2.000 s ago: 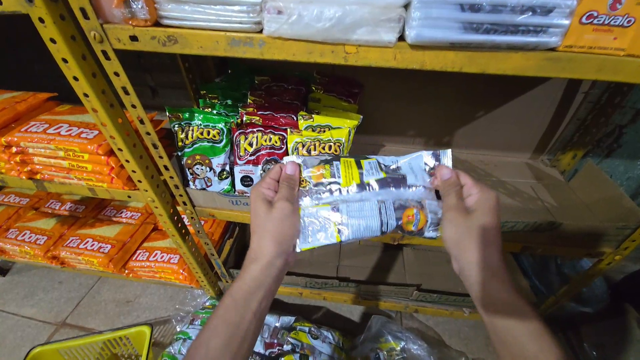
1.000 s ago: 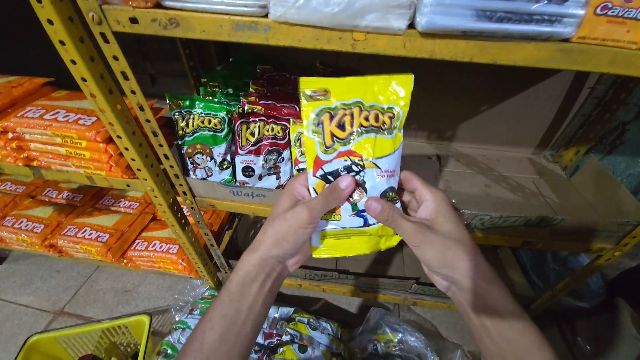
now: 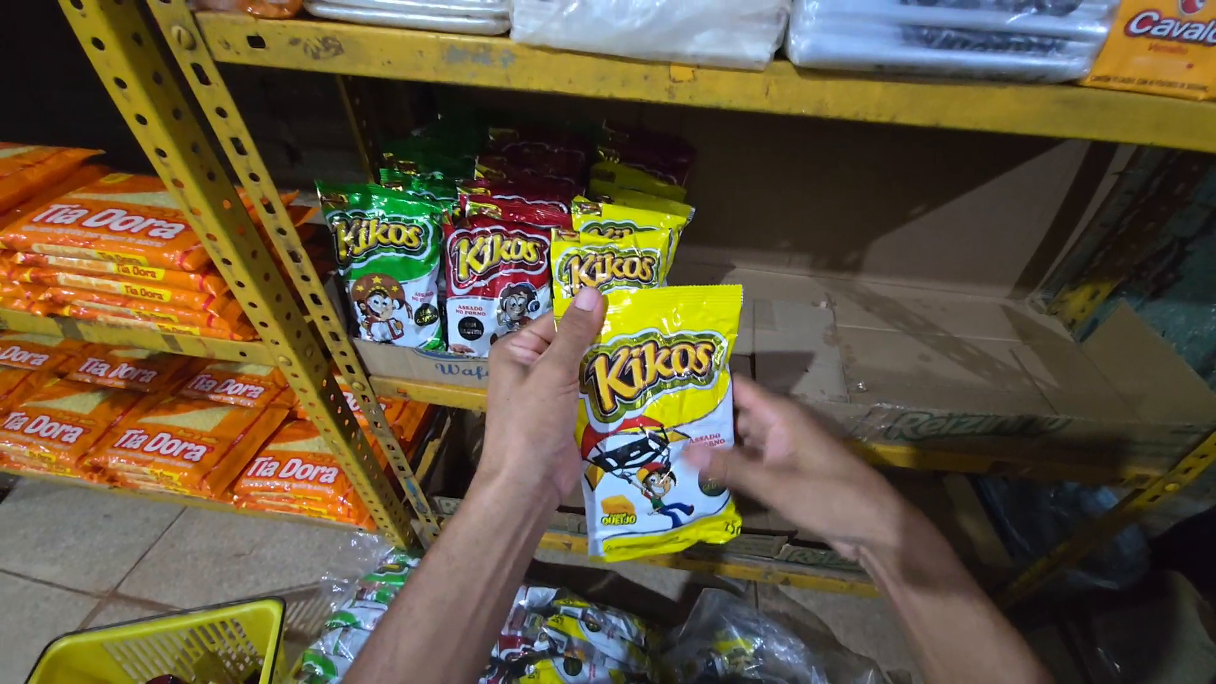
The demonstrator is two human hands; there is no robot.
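Observation:
My left hand (image 3: 541, 389) grips the left edge of a yellow Kikos snack bag (image 3: 655, 427), thumb on its front near the top. The bag is upright with its printed front toward me. At its right edge is my right hand (image 3: 807, 456), slightly blurred, its thumb over the front and its fingers behind. Behind the held bag, a row of snack bags stands in a cardboard box on the shelf: a green bag (image 3: 385, 266), a red bag (image 3: 499, 275) and a yellow bag (image 3: 608, 261), with more bags behind them.
Yellow perforated metal shelving (image 3: 703, 87) frames the scene. Orange Tia Dora packs (image 3: 104, 223) are stacked at left. An open cardboard box (image 3: 1007, 423) lies on the shelf at right. Below are a yellow plastic basket (image 3: 161, 636) and clear plastic sacks of snack bags (image 3: 570, 636). Plastic-wrapped goods sit overhead.
The bag was stretched sideways with its silvery back showing, then turned upright with its front toward me. Since then it has moved lower, and my left hand has shifted up its left edge.

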